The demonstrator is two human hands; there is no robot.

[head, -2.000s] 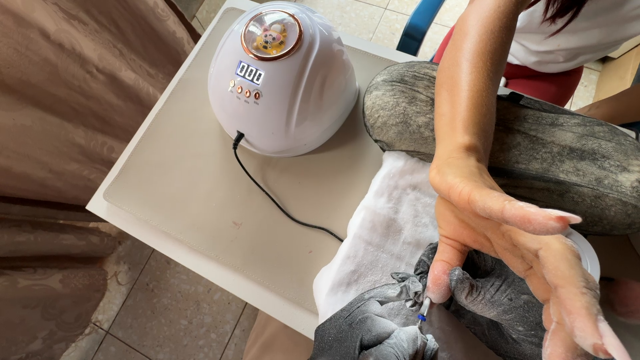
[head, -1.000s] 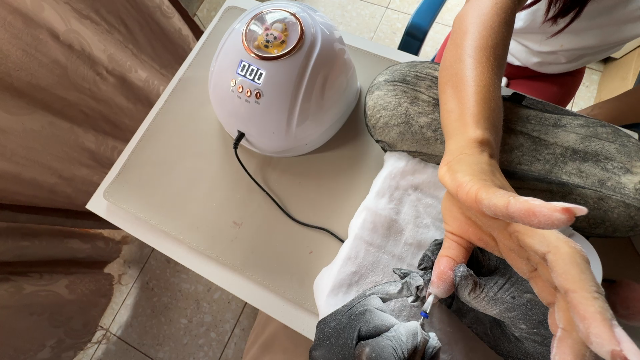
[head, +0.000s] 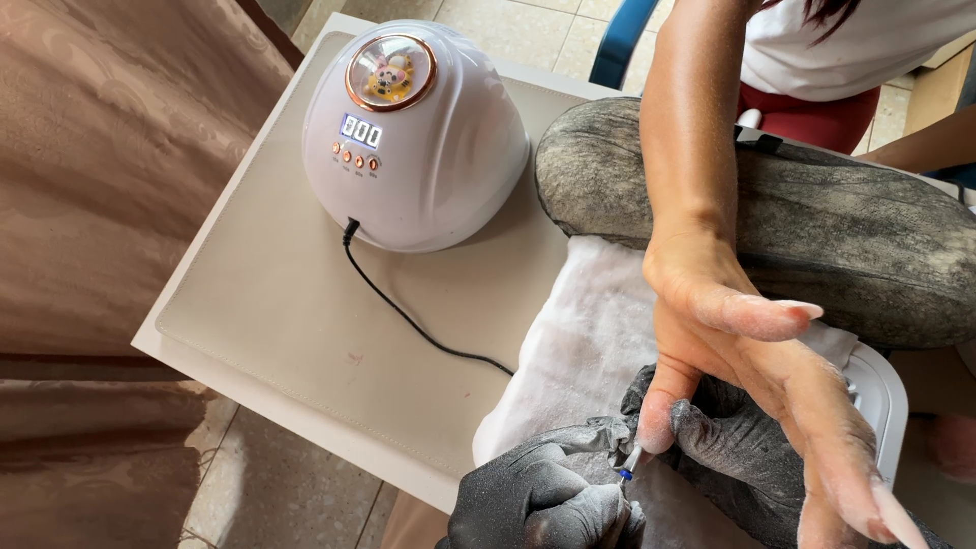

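In a dusty black glove, my left hand (head: pixel 545 492), at the bottom centre, pinches a nail drill bit (head: pixel 628 467) with a blue ring; any handpiece behind it is hidden. The bit's tip is at the nail of one finger of another person's hand (head: pixel 732 328). My right hand (head: pixel 740 450), also gloved in black, holds that finger from the other side and lies partly beneath the person's hand. A white towel (head: pixel 587 320) dusted with powder lies under the hands.
A white nail lamp (head: pixel 427 152) with a lit display stands on the beige table mat (head: pixel 290 297), its black cable (head: pixel 412 324) running to the towel. A dark mottled armrest cushion (head: pixel 846 229) lies under the person's forearm. A white device edge (head: pixel 888 404) shows at the right. Brown curtains (head: pixel 114 191) hang left.
The other person's hand has shifted slightly to the right since the oldest frame. My hands keep nearly the same place, with the bit still at the nail.
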